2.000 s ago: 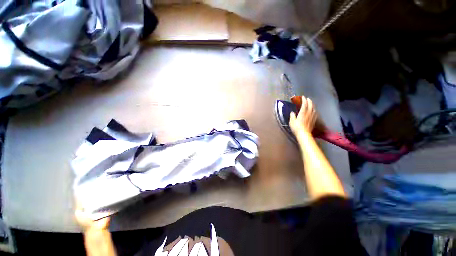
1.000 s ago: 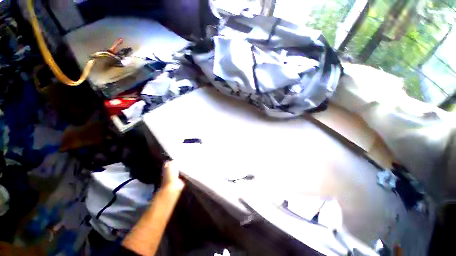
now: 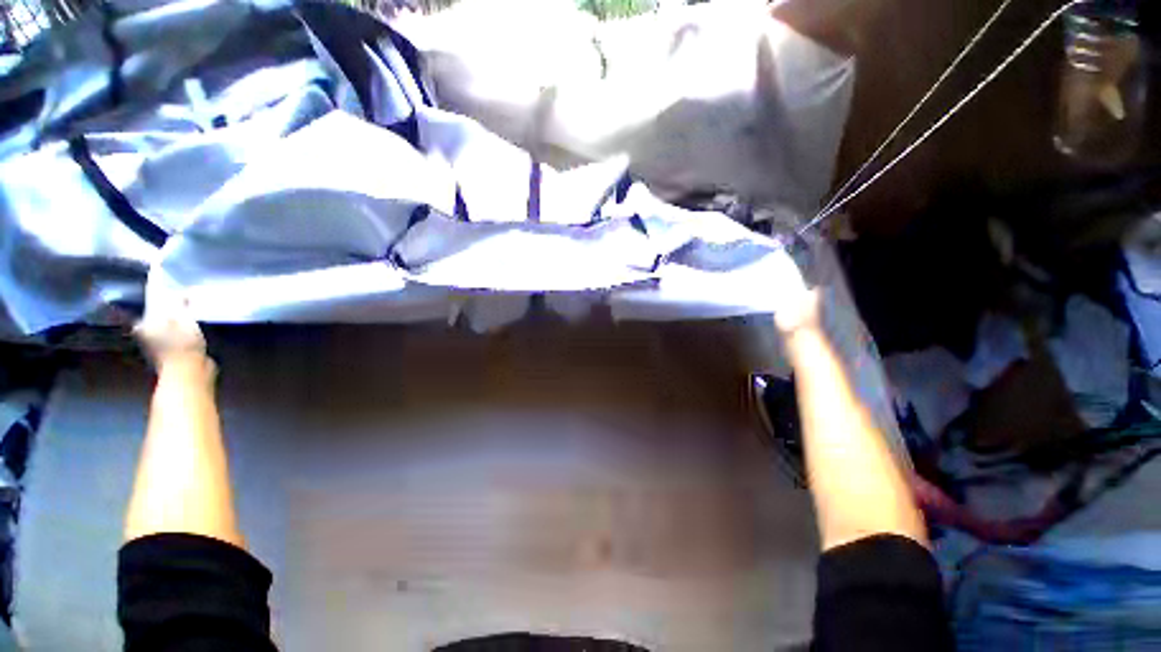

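A pale grey-white garment piece point(image 3: 522, 261) with narrow black strips is stretched sideways between my hands, over the far part of the table. My left hand point(image 3: 172, 329) grips its left end. My right hand point(image 3: 796, 303) grips its right end; the fingers of both hands are blurred. The dark steam iron point(image 3: 777, 414) stands on the table at the right, partly hidden behind my right forearm.
A large grey garment pile point(image 3: 77, 166) lies at the far left, touching or behind the held cloth. The pressing table point(image 3: 509, 510) has a pale cover. A pink-red hose sleeve point(image 3: 987, 518) runs off to the right. Thin cords point(image 3: 917, 121) hang at the far right. Blue-white material point(image 3: 1050, 592) lies lower right.
The view has swung from the table's left side back to its front. My right hand has left the iron it held two seconds ago. Both hands now hold the pale cloth raised and spread.
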